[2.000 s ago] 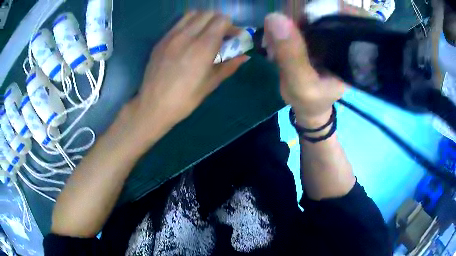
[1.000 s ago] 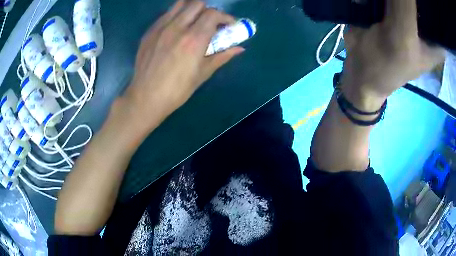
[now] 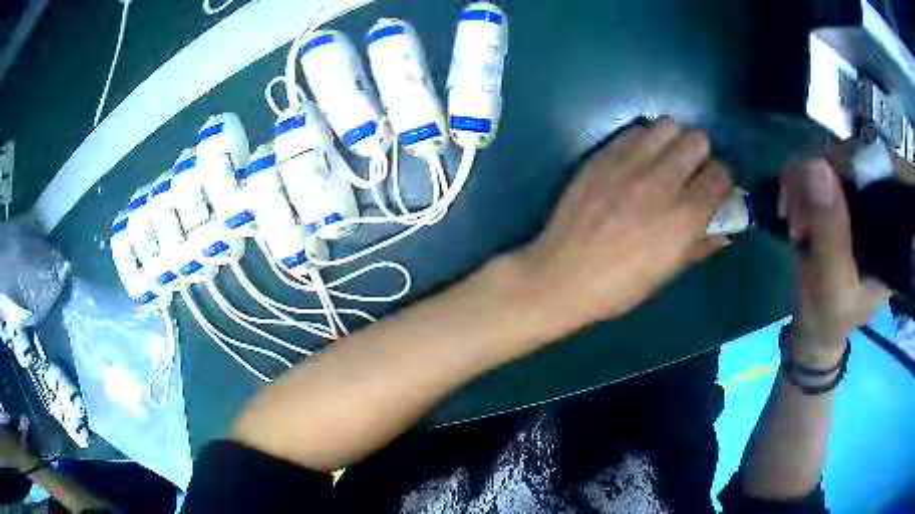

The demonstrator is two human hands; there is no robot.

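Note:
My left hand [image 3: 632, 221] holds a white-and-blue handheld unit [image 3: 730, 216] over the green mat, its end showing past my fingers. My right hand [image 3: 828, 236] grips a black electric screwdriver [image 3: 883, 231], partly cut off by the right edge. The dark nose of the screwdriver is at the end of the unit; the bit and any screw cannot be seen. Other white units with blue bands [image 3: 401, 85] lie grouped on the mat to the left, with white cord loops [image 3: 376, 281] trailing from their ends.
A clear plastic bag [image 3: 130, 371] lies at the table's left edge. Another person's hand and forearm [image 3: 45, 477] show at the lower left. A pale strip [image 3: 161, 110] crosses behind the units. A silver and dark metal box [image 3: 853, 90] stands at the upper right.
The view has swung left, so the grouped units sit nearer the middle. My right hand has brought the screwdriver back to the unit, which my left hand still holds.

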